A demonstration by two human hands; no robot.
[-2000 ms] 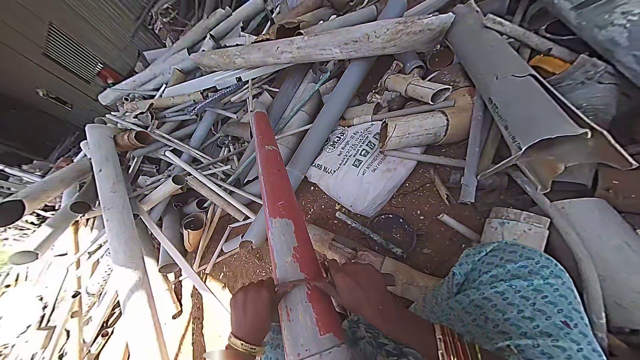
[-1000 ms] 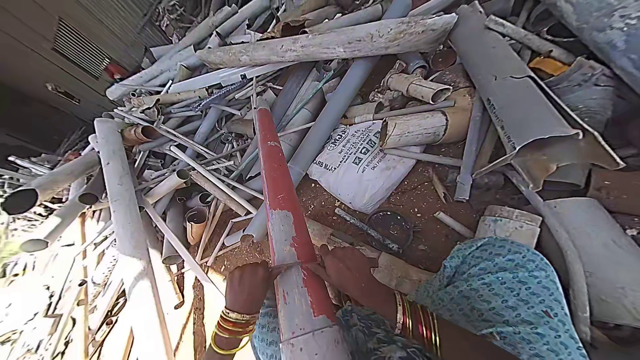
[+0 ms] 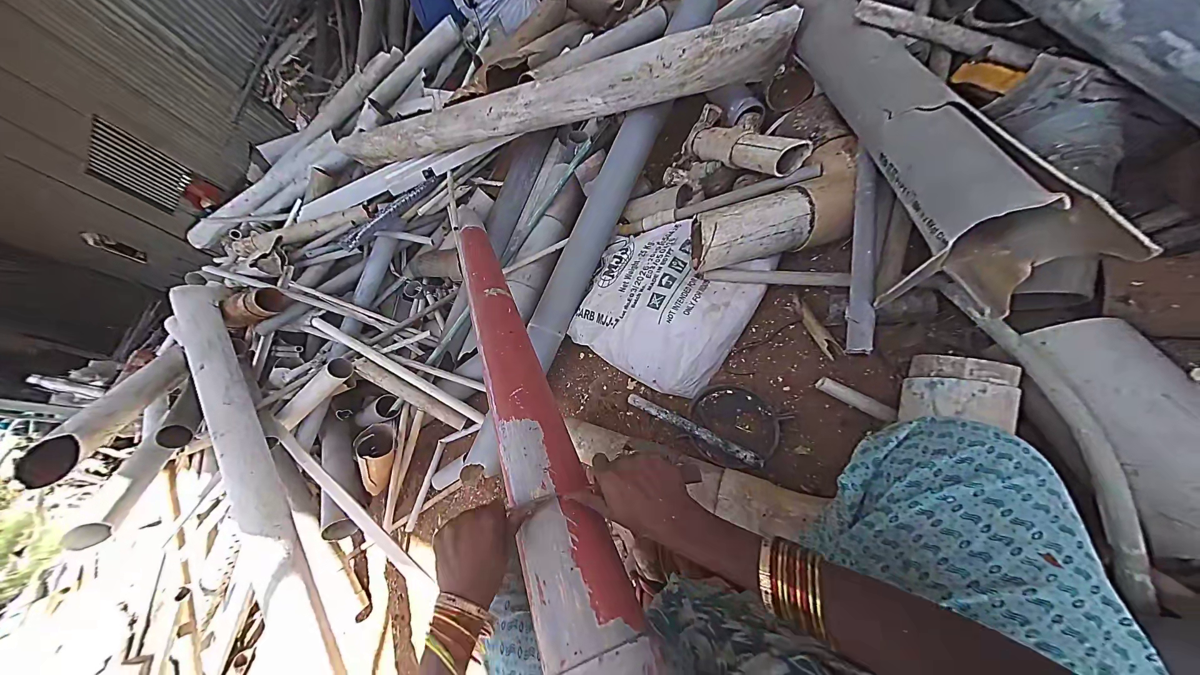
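A long plastic pipe with red paint over grey-white lies between my hands, its far end pointing up to the heap and its near end at my lap. The paint is gone in patches on its near half. My left hand is closed at the pipe's left side, and my right hand at its right. A thin dark strip, probably a scraper blade, spans the pipe from hand to hand; its ends are hidden in the fingers. Patterned blue cloth covers my knee.
Scrap pipes are heaped ahead and to the left. A printed white sack lies on the soil beyond my right hand, near a round dark dish with a short pipe across it. A split grey pipe rests at the right.
Both hands stay on the sides of the red-painted pipe. More grey shows through the red paint near my hands than two seconds ago.
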